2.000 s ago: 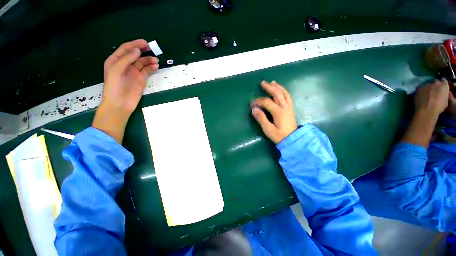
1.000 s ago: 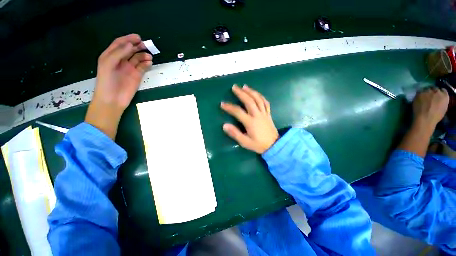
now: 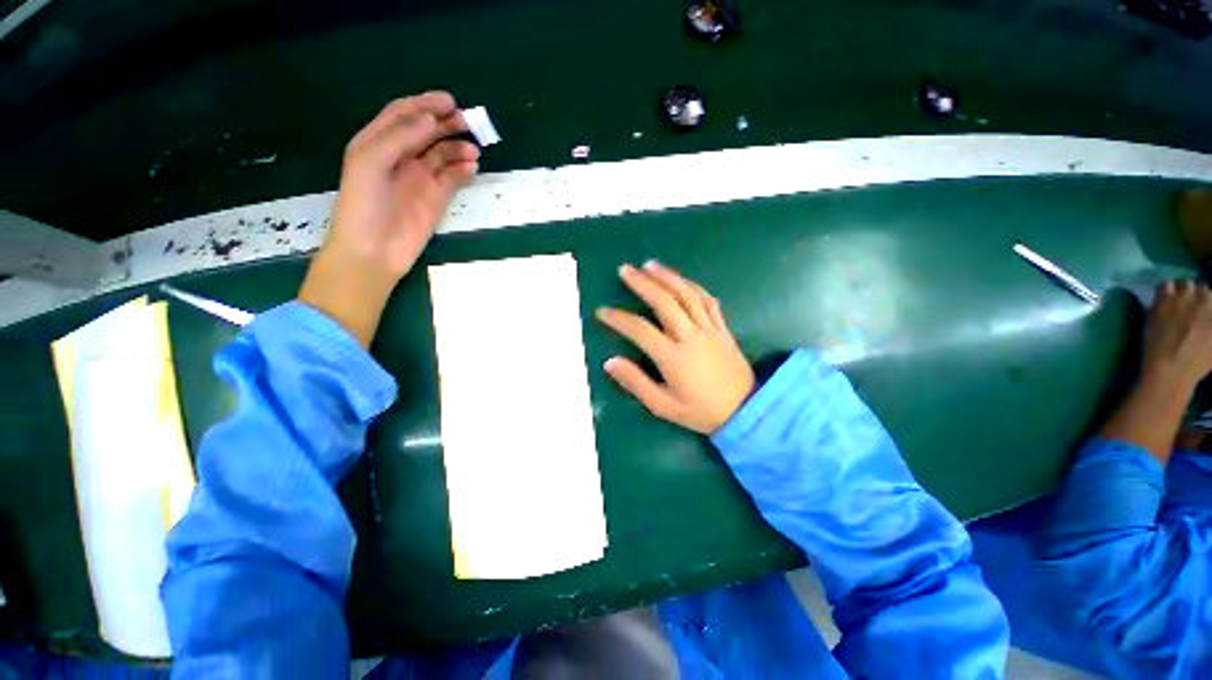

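Observation:
My left hand [image 3: 403,179] is raised over the white edge rail and pinches a small white adhesive strip [image 3: 480,126] at its fingertips. My right hand [image 3: 685,348] is open, palm down and fingers spread, over the green bench just right of the centre sheet stack [image 3: 518,419]; it holds nothing. The stack is a tall white rectangle with thin yellow edges. Small black glossy round units lie on the dark green belt, one [image 3: 685,106] right of my left hand, one [image 3: 938,97] farther right and one [image 3: 711,17] at the top edge.
The white edge rail [image 3: 744,170] crosses between bench and belt. The left sheet stack [image 3: 122,465] lies beside my left sleeve, with a thin white stick [image 3: 206,306] above it. A silvery pen-like tool [image 3: 1057,274] lies at right near another person's hand [image 3: 1180,332].
My right hand has moved left, closer to the centre stack, and its fingers have spread. My left hand still holds the strip. The whole view has shifted somewhat.

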